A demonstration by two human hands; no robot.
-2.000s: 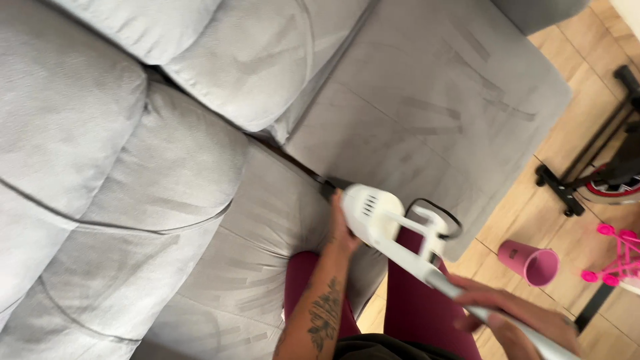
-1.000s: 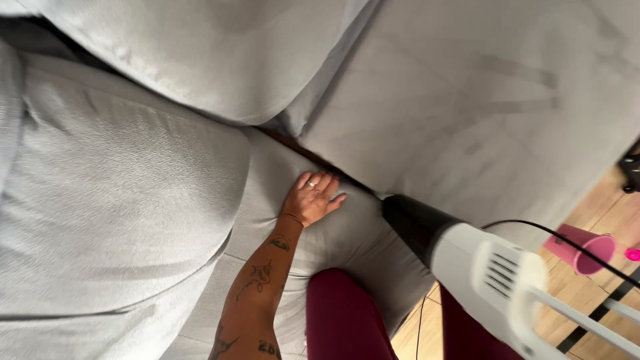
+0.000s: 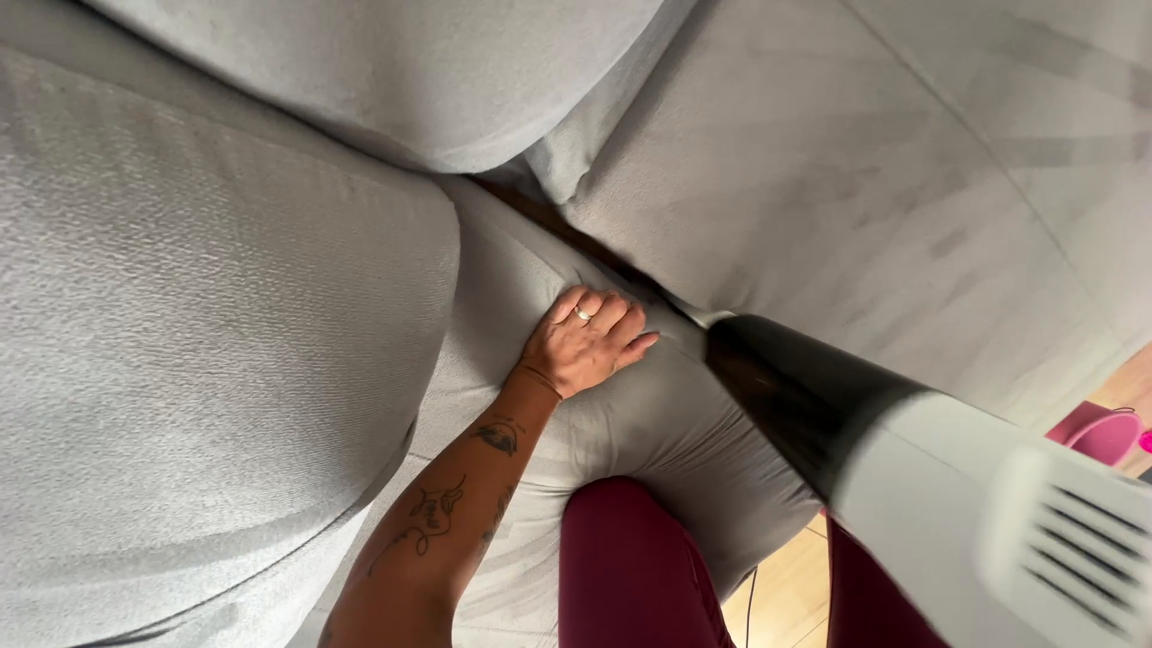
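My left hand [image 3: 589,342], with a ring on one finger, presses on the grey fabric seat cushion [image 3: 504,297] beside the dark gap [image 3: 576,236] between two seat sections. Its fingers are curled at the cushion's edge. A white handheld vacuum cleaner [image 3: 936,477] with a dark, see-through front part [image 3: 801,387] comes in from the lower right. Its narrow tip points into the gap, to the right of my left hand; how deep it reaches is hidden. My right hand is out of view.
Grey back cushions [image 3: 225,360] fill the left and top. A wide seat section [image 3: 855,180] lies at the right. My knee [image 3: 630,558] in dark red leggings rests against the seat. A pink bucket [image 3: 1093,432] and a thin cable [image 3: 750,603] are at the wooden floor.
My left hand has left the vacuum cleaner's front and now presses on the seat by the gap, its fingers more curled than a second ago. My right hand has gone out of view.
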